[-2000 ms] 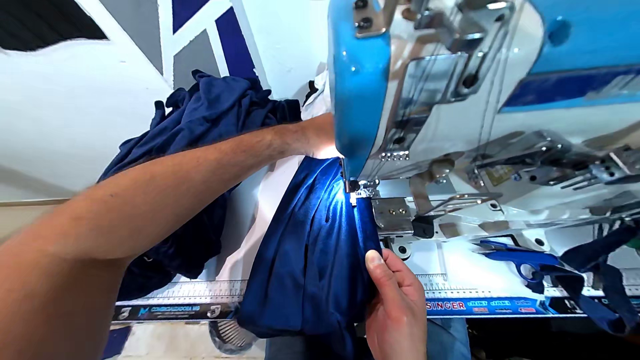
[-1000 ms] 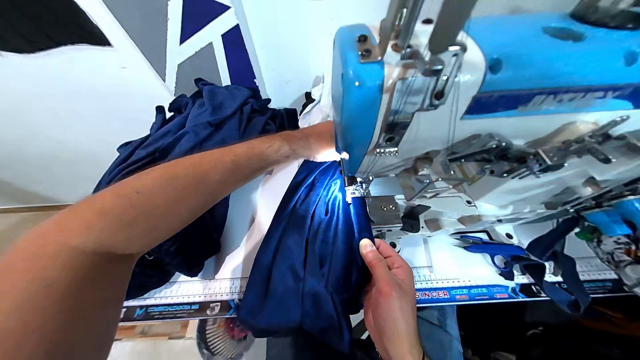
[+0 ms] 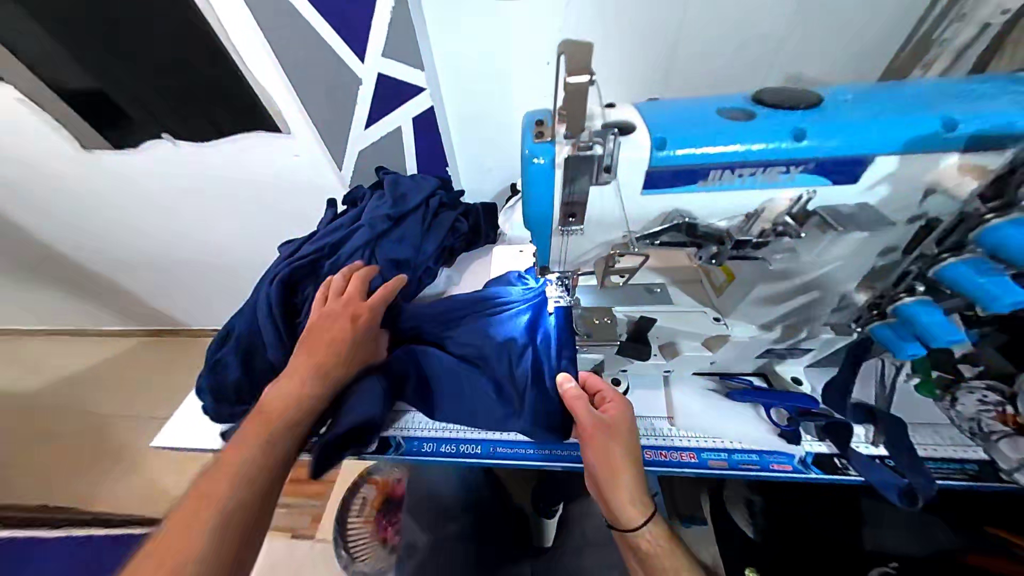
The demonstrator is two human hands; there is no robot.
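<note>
Navy blue fabric lies across the table with its right edge under the lit presser foot of a blue and white industrial sewing machine. My right hand pinches that edge between thumb and fingers, just in front of the foot. My left hand rests palm down with its fingers spread, where the sewn piece meets a heap of navy garments on the left. Its palm side is hidden, and no grip shows.
Blue-handled scissors and a loose navy strip lie right of my right hand. Blue thread cones stand at the far right. A printed ruler strip runs along the table's front edge. A round basket is below.
My left hand has come from behind the machine's needle area to the garment heap. The fabric now spreads leftward from the foot. My right hand still pinches its edge. The view has shifted.
</note>
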